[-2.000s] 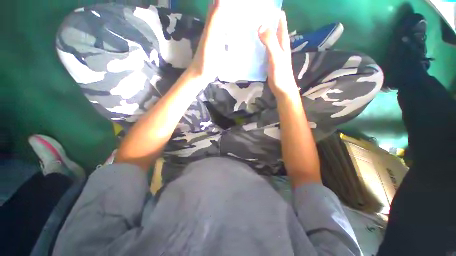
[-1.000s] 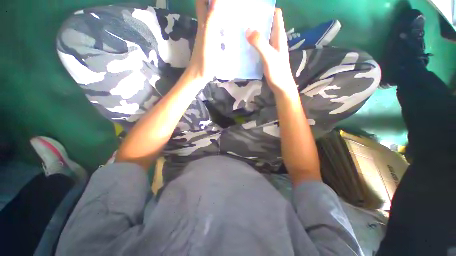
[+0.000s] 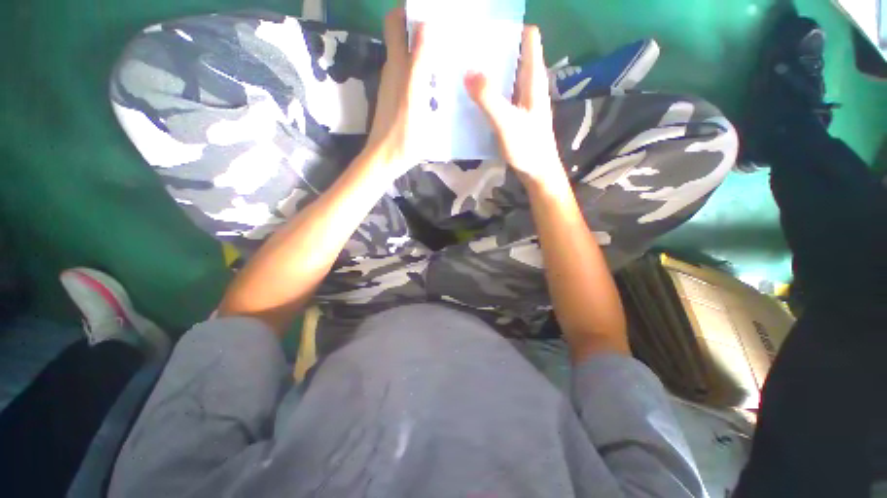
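A white, pale-blue rectangular box (image 3: 457,117) is held above my crossed legs at the top centre. It is overexposed, with a few small dark marks near its left side. My left hand (image 3: 397,102) holds its left side. My right hand (image 3: 517,122) holds its right side, with the thumb lying on the upper face. The fingers under the box are hidden.
My camouflage trousers (image 3: 233,126) spread on the green floor (image 3: 126,204). A blue shoe (image 3: 608,70) is beyond my right hand. Flattened brown cardboard (image 3: 729,331) lies at the right. A dark trouser leg is at the right edge; a white-pink shoe (image 3: 97,300) is at the left.
The box has moved slightly left and down towards my lap. My right hand has moved slightly left with it, and its thumb is lower on the face. Both hands still hold the box.
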